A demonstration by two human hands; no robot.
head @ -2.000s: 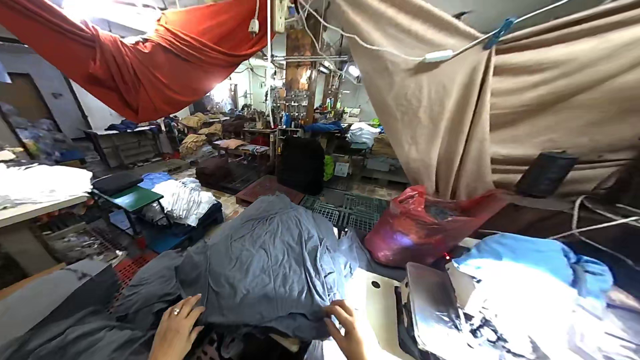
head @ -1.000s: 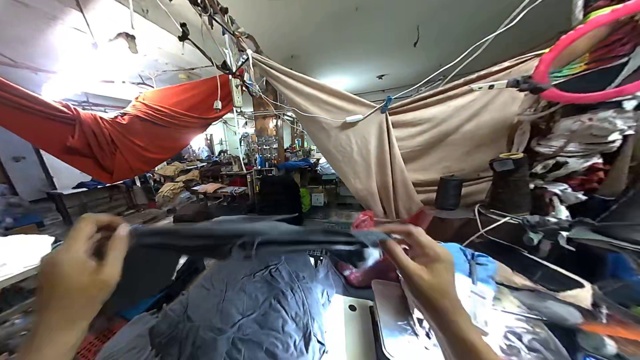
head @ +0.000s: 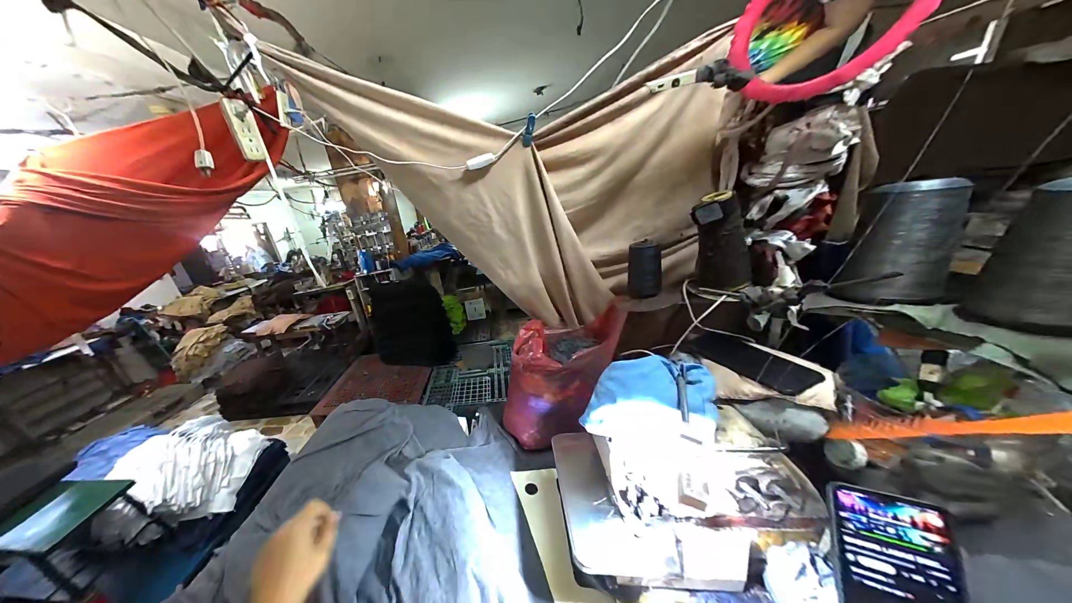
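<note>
My left hand (head: pixel 295 548) is blurred at the bottom, left of the middle, over dark grey fabric (head: pixel 356 452). Its fingers look curled, but whether they grip cloth cannot be told. My right hand is not in view. The grey fabric lies in loose folds, with a brightly lit, lighter-looking part on its right side. Beside it are a pale, flat machine plate (head: pixel 544 523) with a dark round hole and a clear-looking plastic tray or lid (head: pixel 582 502).
A red plastic bag (head: pixel 544 394) stands behind the fabric. Blue cloth (head: pixel 649 389), a lit phone (head: pixel 898 544) and thread cones (head: pixel 909 239) are at right. White folded garments (head: pixel 188 465) lie left. Inside a pink ring (head: pixel 741 50), a forearm and multicoloured cloth show.
The dark cloth stretched between both hands one second ago is no longer held up. My left hand is lower, and my right hand has left the view. The view has turned right.
</note>
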